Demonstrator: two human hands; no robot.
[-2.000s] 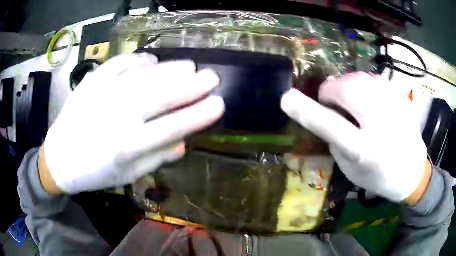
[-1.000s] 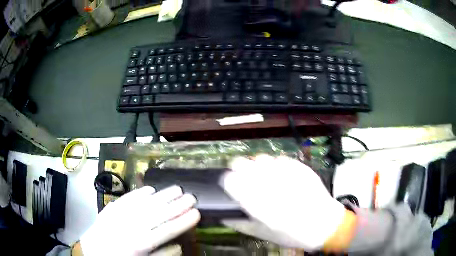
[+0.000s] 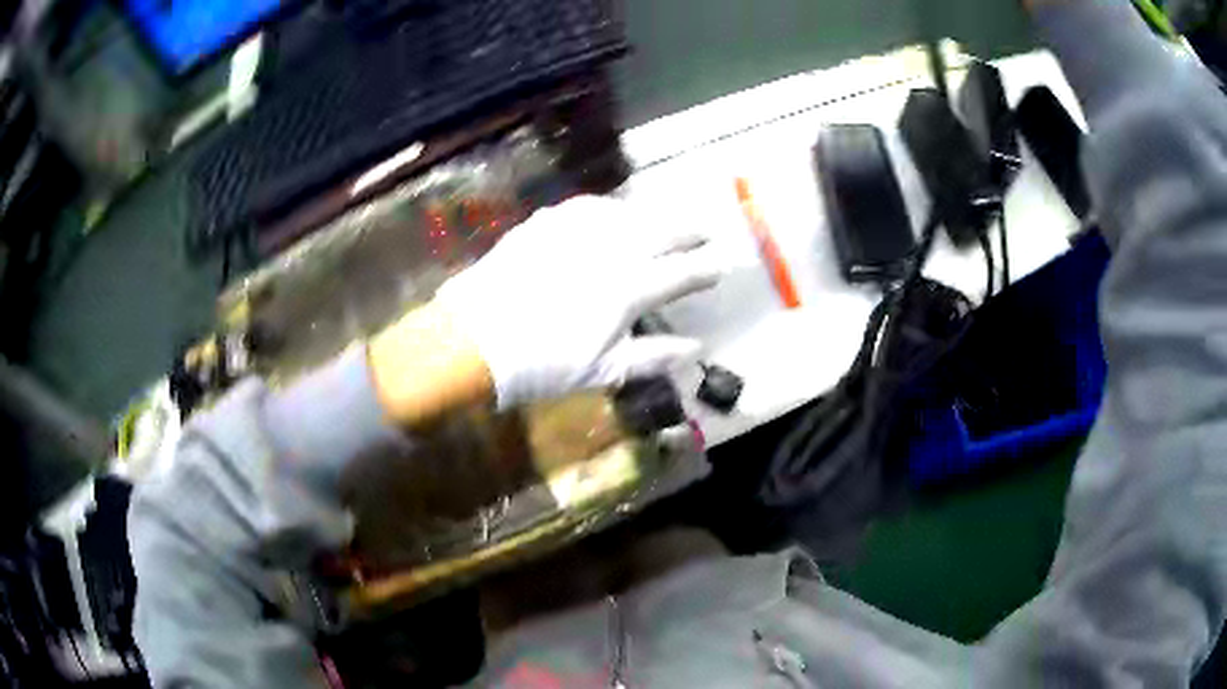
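Note:
My gloved left hand (image 3: pixel 579 303) reaches across the right end of the film-covered test fixture (image 3: pixel 404 471). Its fingers are partly spread, with a small dark thing between them; blur hides whether it is gripped. A black block (image 3: pixel 651 403) sits just below the thumb at the fixture's edge. A small black connector (image 3: pixel 720 388) lies on the white bench beside it. My right hand is cut off beyond the top right edge; only its grey sleeve shows.
An orange stick (image 3: pixel 767 245) and several black adapters (image 3: pixel 864 202) lie on the white bench at right. Black cables (image 3: pixel 861 404) hang over its front edge beside a blue bin (image 3: pixel 1002 442). A keyboard (image 3: pixel 404 101) and a bright blue screen (image 3: pixel 202 24) are at upper left.
The view has swung right. My left hand has moved from the adapter on the fixture to the fixture's right end. My right hand has left the fixture and the picture.

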